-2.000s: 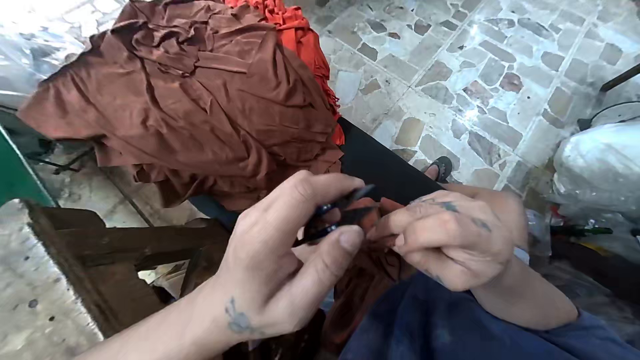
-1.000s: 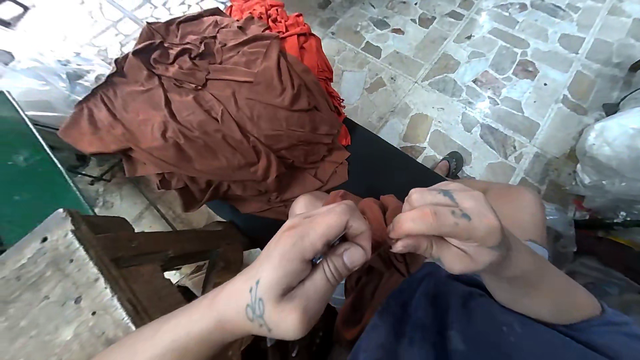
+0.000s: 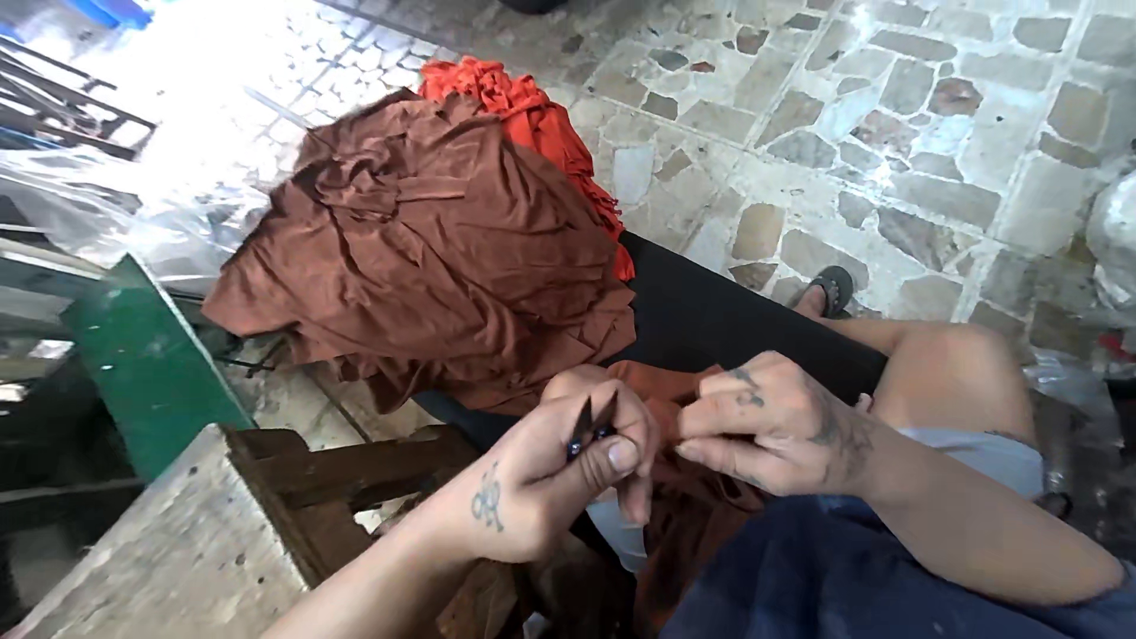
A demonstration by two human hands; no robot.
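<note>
My left hand [image 3: 577, 461] is closed around small dark thread snips [image 3: 593, 428], whose two pointed blades stick up apart between thumb and fingers. Its fingers also touch the brown cloth. My right hand [image 3: 772, 426] pinches the brown cloth [image 3: 661, 417] between thumb and fingers, just right of the left hand. This cloth hangs down over my lap. Beyond my hands, a big heap of brown fabric [image 3: 444, 257] lies on a black padded surface [image 3: 737, 311], with red-orange fabric [image 3: 555, 133] behind it.
A worn wooden table [image 3: 177, 541] stands at lower left, near my left forearm. A green panel [image 3: 151, 364] and clear plastic [image 3: 169, 204] are farther left. My sandalled foot [image 3: 830, 293] rests on the stone-patterned floor [image 3: 887, 177]. A plastic bag [image 3: 1114, 235] sits at the right edge.
The snips were held out toward the right hand two seconds ago; now their blades point up from within my left hand. The right hand keeps its pinch on the brown cloth.
</note>
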